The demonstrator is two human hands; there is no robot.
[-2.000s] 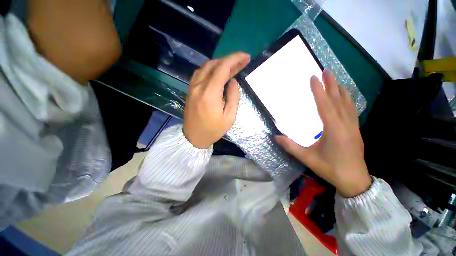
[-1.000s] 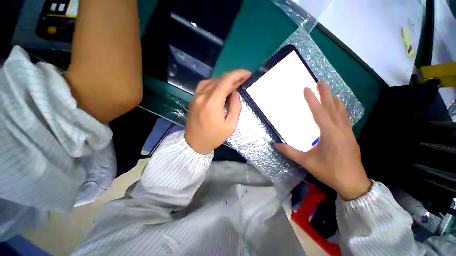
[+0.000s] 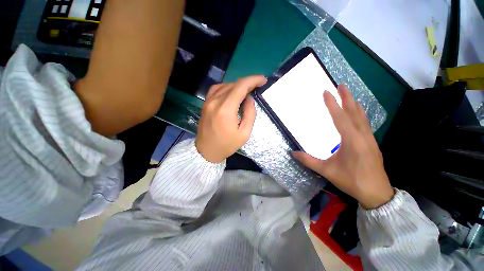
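A tablet (image 3: 302,106) with a black border and a glowing white screen lies tilted on a silvery bubble wrap pad (image 3: 273,159). A small blue mark shows near the screen's lower right edge. My left hand (image 3: 225,119) grips the tablet's upper left corner with its fingertips. My right hand (image 3: 355,151) spans the lower right end, with the thumb at the lower edge and the fingers over the screen's right side. The tablet's right end is hidden under my right hand.
A co-worker's bare forearm (image 3: 132,63) reaches in from the left. An open tablet (image 3: 69,24) lies at the top left. A dark glossy tablet (image 3: 212,50) lies on the green mat (image 3: 265,32). White sheets (image 3: 395,37) are at upper right. A red frame (image 3: 334,227) is below.
The tablet and both my hands sit slightly lower in view than two seconds ago, as the view has shifted. The co-worker's forearm has moved right, and the open tablet at top left has come into view.
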